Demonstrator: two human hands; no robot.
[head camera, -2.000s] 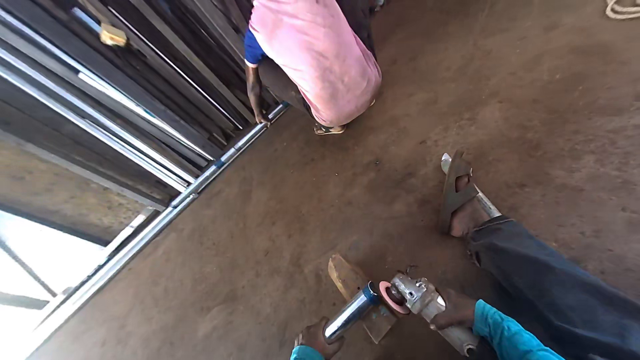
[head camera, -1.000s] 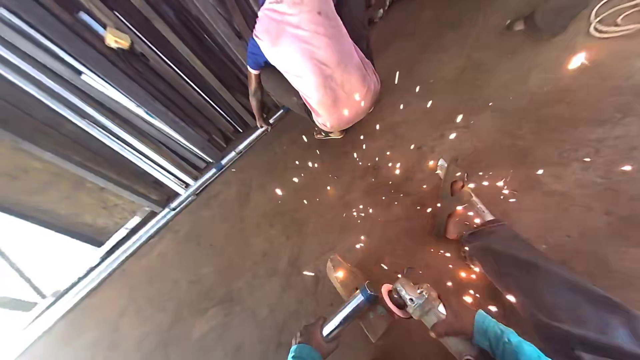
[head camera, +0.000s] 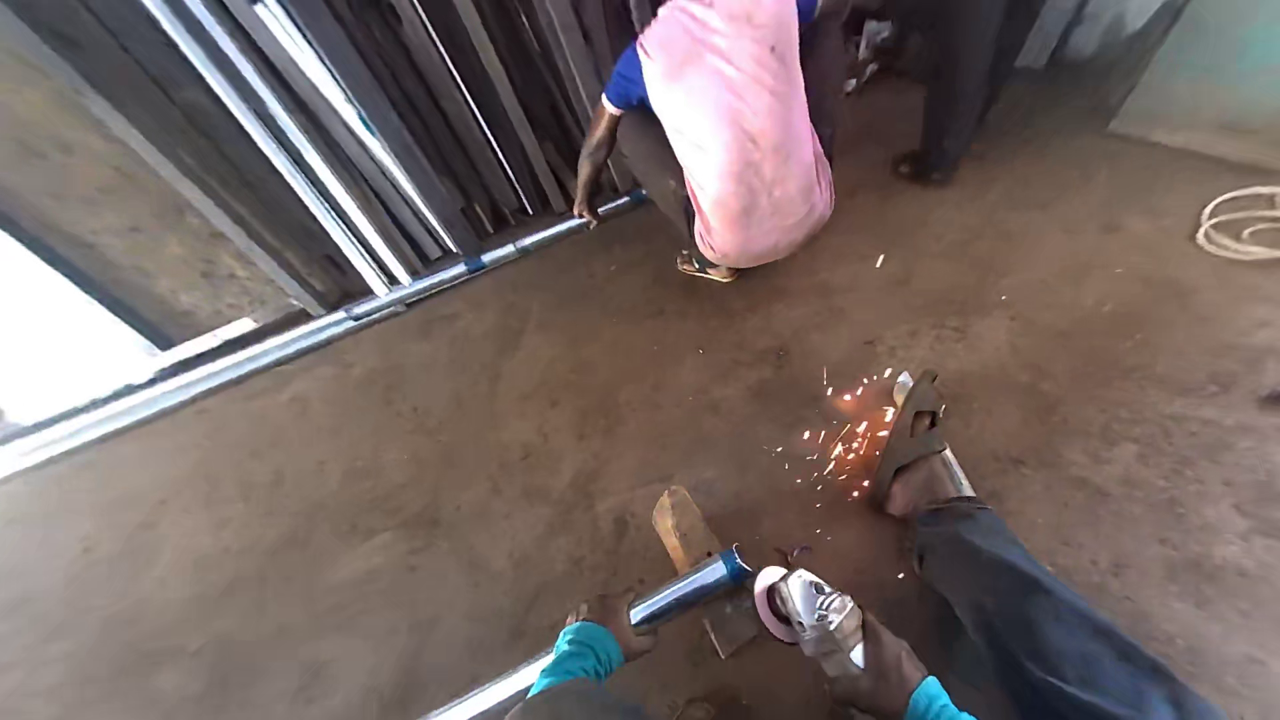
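Observation:
My left hand (head camera: 612, 622) is closed around a shiny metal pipe (head camera: 682, 592), whose blue-banded end rests over a wooden block (head camera: 682, 528) on the ground. In my right hand (head camera: 880, 672) is an angle grinder (head camera: 822, 612). Its pinkish disc (head camera: 774, 604) stands just right of the pipe's end, with a small gap between them. Sparks (head camera: 850, 445) fly above the grinder, near my sandalled foot (head camera: 912, 440).
A person in a pink top (head camera: 740, 130) crouches ahead, one hand on a long metal pipe (head camera: 290, 345) along the wall's foot. Metal and dark lengths lean behind it. Another person's legs (head camera: 955, 90) stand at the back. A coiled rope (head camera: 1240, 225) lies at right.
Sparks appeared one second ago, scattered widely; now they are fewer and gathered near my foot. The grinder's disc has moved slightly away from the pipe's end. The view has shifted to the right.

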